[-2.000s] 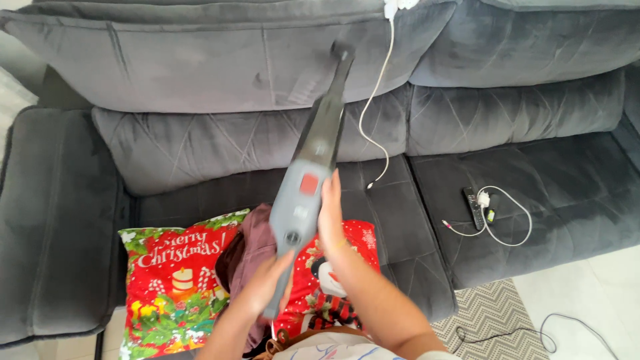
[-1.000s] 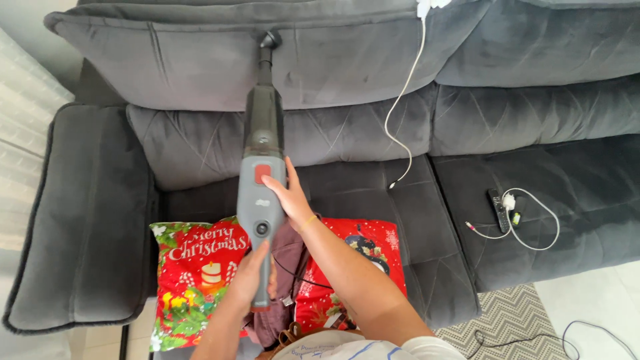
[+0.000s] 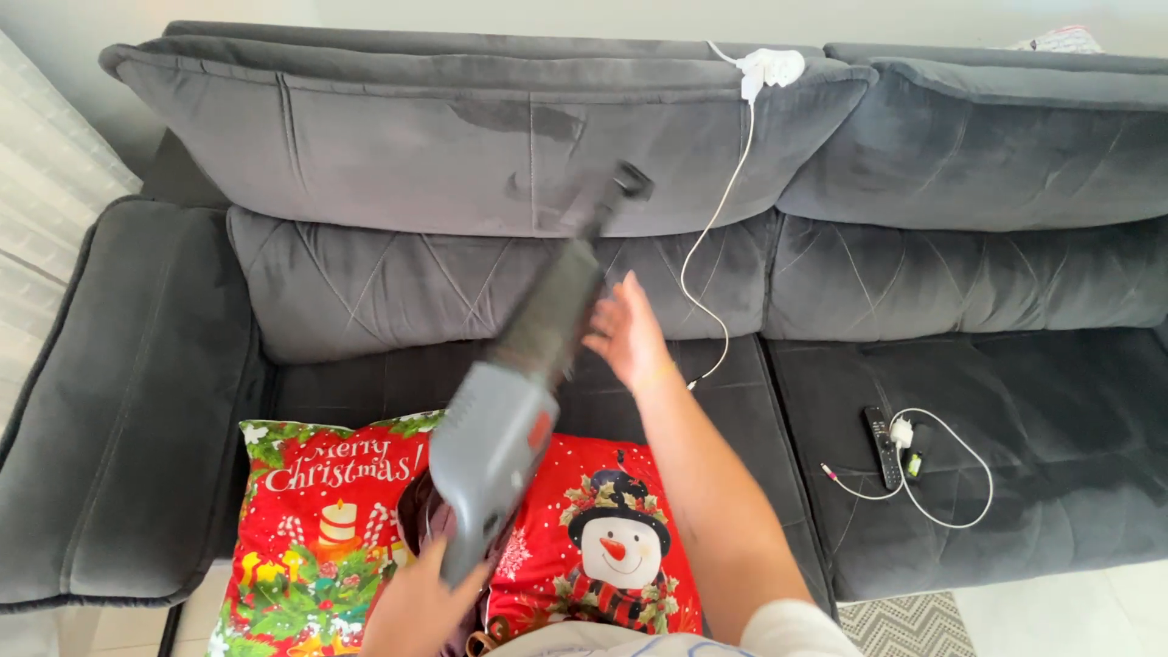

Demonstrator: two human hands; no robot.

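Note:
A grey handheld vacuum cleaner (image 3: 497, 438) with a dark translucent body slants up and right over the grey sofa (image 3: 383, 155). My left hand (image 3: 424, 593) is closed around its handle at the bottom. The black brush nozzle (image 3: 631, 181) is in front of the upper back cushion; whether it touches the fabric I cannot tell. My right hand (image 3: 628, 333) is beside the dark section, fingers apart, holding nothing. Below lie a red Christmas cushion (image 3: 310, 529) and a red snowman cushion (image 3: 630, 547), with a dark purple cloth (image 3: 424, 511) between them.
A white plug adapter (image 3: 771, 71) sits on the backrest top, its white cable (image 3: 701, 283) hanging down to the seat. On the right seat lie a black remote control (image 3: 881, 447) and a white charger with its cable (image 3: 990, 484). A patterned rug (image 3: 908, 625) is on the floor.
My right hand has come off the vacuum cleaner's body, where it was a second ago. The vacuum cleaner has tilted from nearly upright toward the right, and my left hand still holds its handle.

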